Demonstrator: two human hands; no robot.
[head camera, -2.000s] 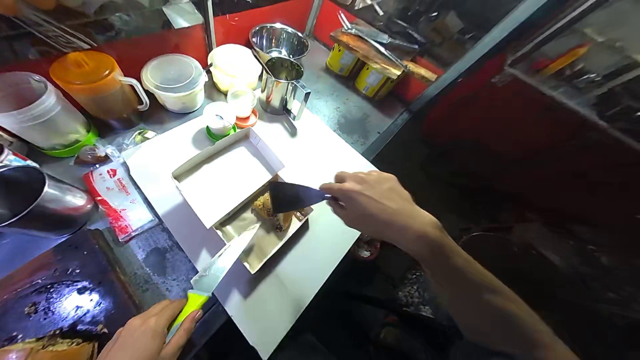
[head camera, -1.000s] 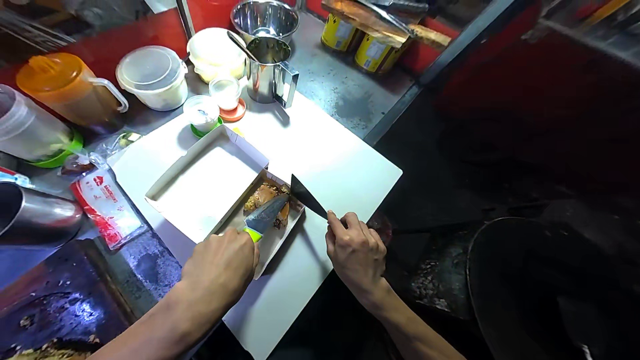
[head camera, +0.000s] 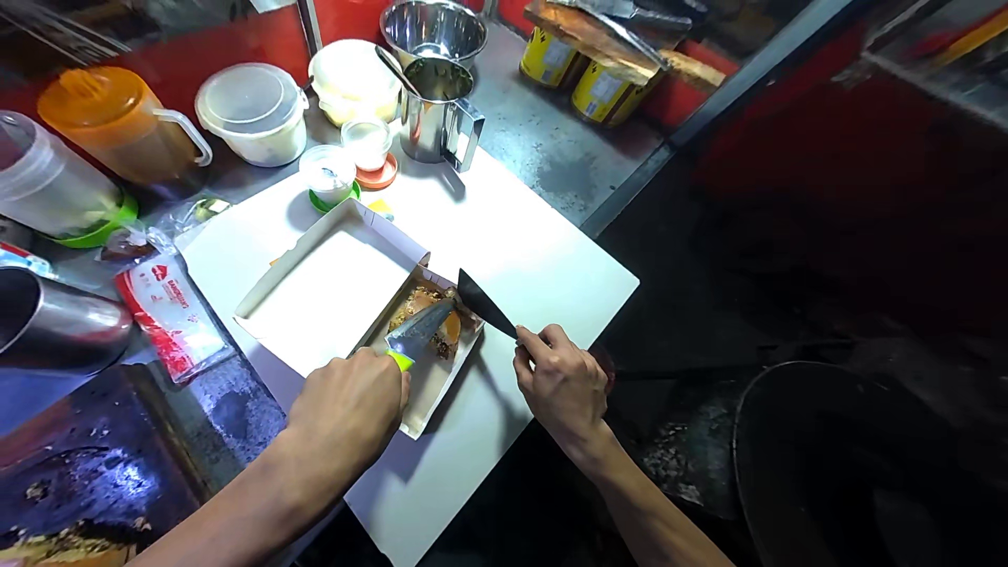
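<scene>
My left hand (head camera: 350, 405) grips the yellow-green handle of a knife (head camera: 421, 327), whose wide blade lies over a piece of filled, browned food (head camera: 447, 324). The food sits in the far part of a cardboard box's narrow tray (head camera: 421, 413). The box's lid (head camera: 331, 276) stands folded open to the left, its white inside showing. My right hand (head camera: 563, 382) holds a dark flat scraper (head camera: 484, 303) just right of the food, its blade at the box's right edge; whether it touches is unclear. The box rests on a white board (head camera: 543, 260).
Small lidded cups (head camera: 328, 172), a steel jug (head camera: 437, 118) and a steel bowl (head camera: 433, 35) stand behind the box. Tubs (head camera: 252, 118) and an orange-lidded pitcher (head camera: 118, 126) are back left. A plastic packet (head camera: 173, 311) and a dark griddle (head camera: 87, 449) lie left; a round dark pan (head camera: 850, 472) is lower right.
My left hand has brought the knife from the box's near-left side onto the food. The scraper has shifted from over the food to its right side.
</scene>
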